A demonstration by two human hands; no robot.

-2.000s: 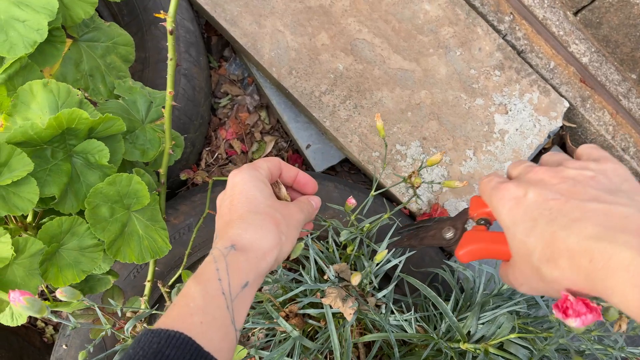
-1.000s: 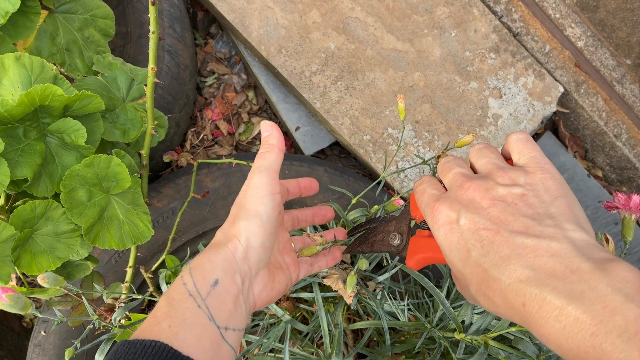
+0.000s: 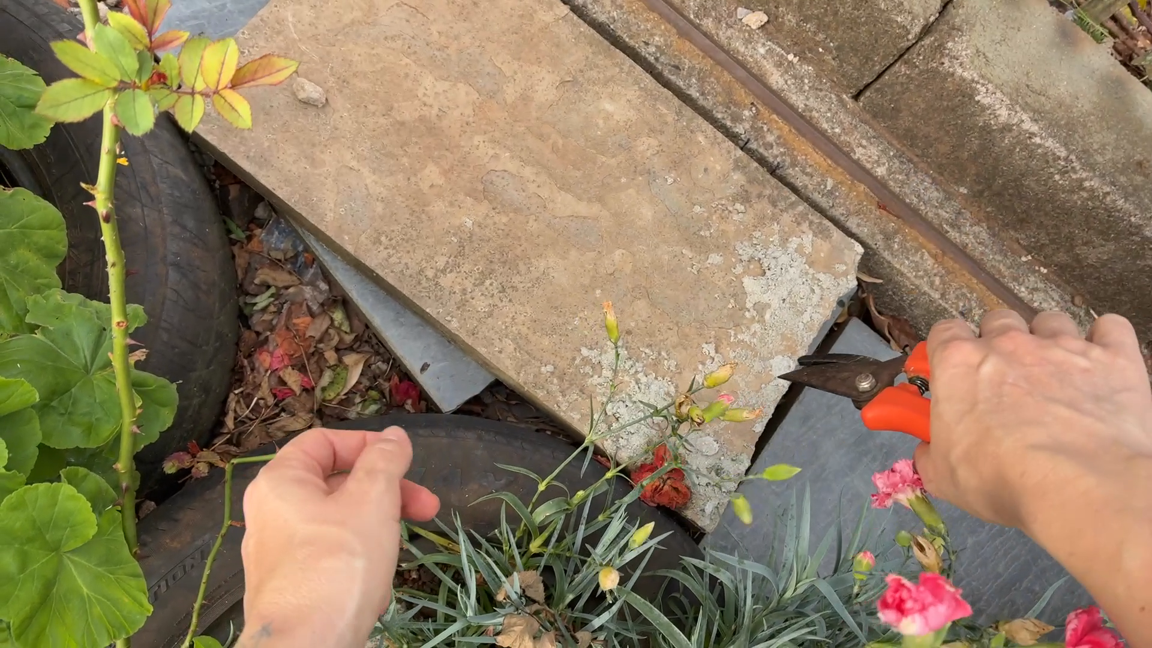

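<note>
My right hand grips the orange handles of a pair of pruning shears, whose dark blades point left over the edge of a stone slab. My left hand is at the lower left above a tyre, its fingers curled; whether anything is inside them is hidden. Between the hands grows a carnation plant with narrow grey-green leaves, thin stems and yellowish buds. A withered red bloom lies against the slab's corner. Pink carnation flowers stand below my right hand.
A large stone slab fills the middle, with concrete blocks at the upper right. Tyres curve along the left and below. A thorny rose stem rises beside broad green leaves. Dry leaves lie between tyre and slab.
The shears in my right hand have moved right, away from the plant. My left hand, spread open beside the blades a second ago, has moved left and its fingers have curled.
</note>
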